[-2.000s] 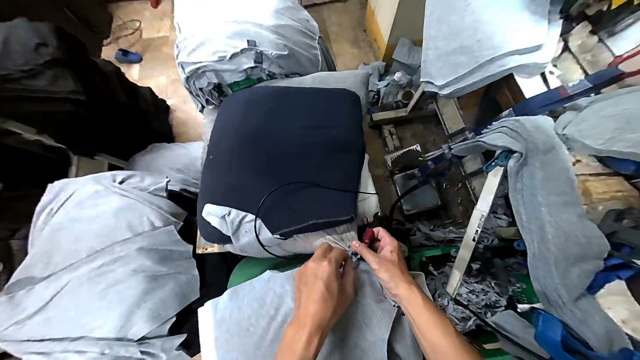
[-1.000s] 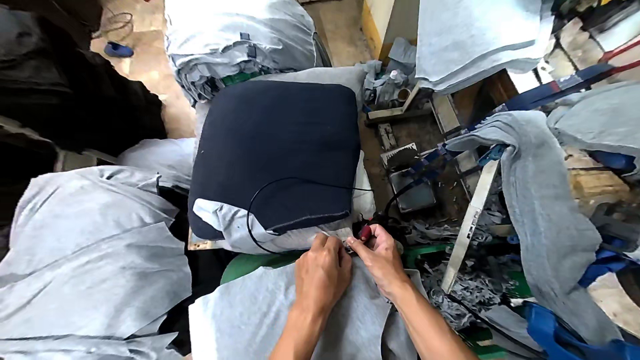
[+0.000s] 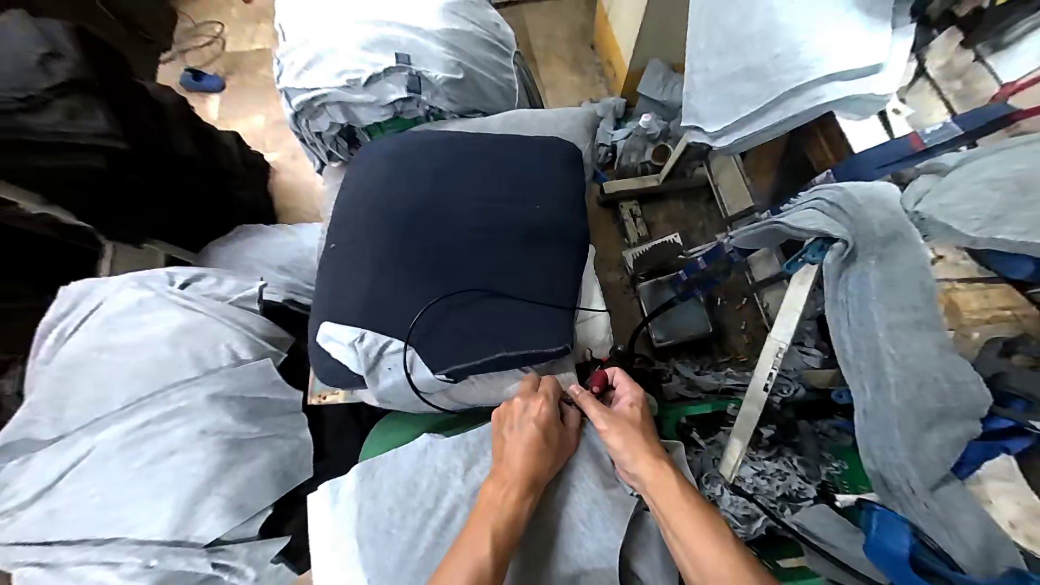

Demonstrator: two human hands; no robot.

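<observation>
My left hand [image 3: 536, 426] has its fingers bunched at the edge of grey fabric [image 3: 431, 504] that lies over my lap. Close beside it on the right, my right hand [image 3: 621, 422] has its thumb near the left fingertips, with a small red-handled tool [image 3: 600, 381] in its curled fingers; the tool's working end is hidden. Just beyond both hands is a dark navy cushion-like pad [image 3: 463, 244] with a pale cloth [image 3: 366, 357] folded at its near corner. A thin black cord [image 3: 409, 349] loops over the pad.
Grey fabric piles stand at left [image 3: 146, 422], top [image 3: 398, 49] and upper right [image 3: 788, 65]. A metal bar [image 3: 768, 374] slants at right beside long grey strips [image 3: 886, 325]. Fabric scraps [image 3: 756, 471] lie below it. A metal frame [image 3: 731, 187] stands behind. A blue slipper [image 3: 201, 80] is on the floor.
Both hands stay close together at the fabric edge, with only small finger shifts. The red-handled tool is in my right hand throughout.
</observation>
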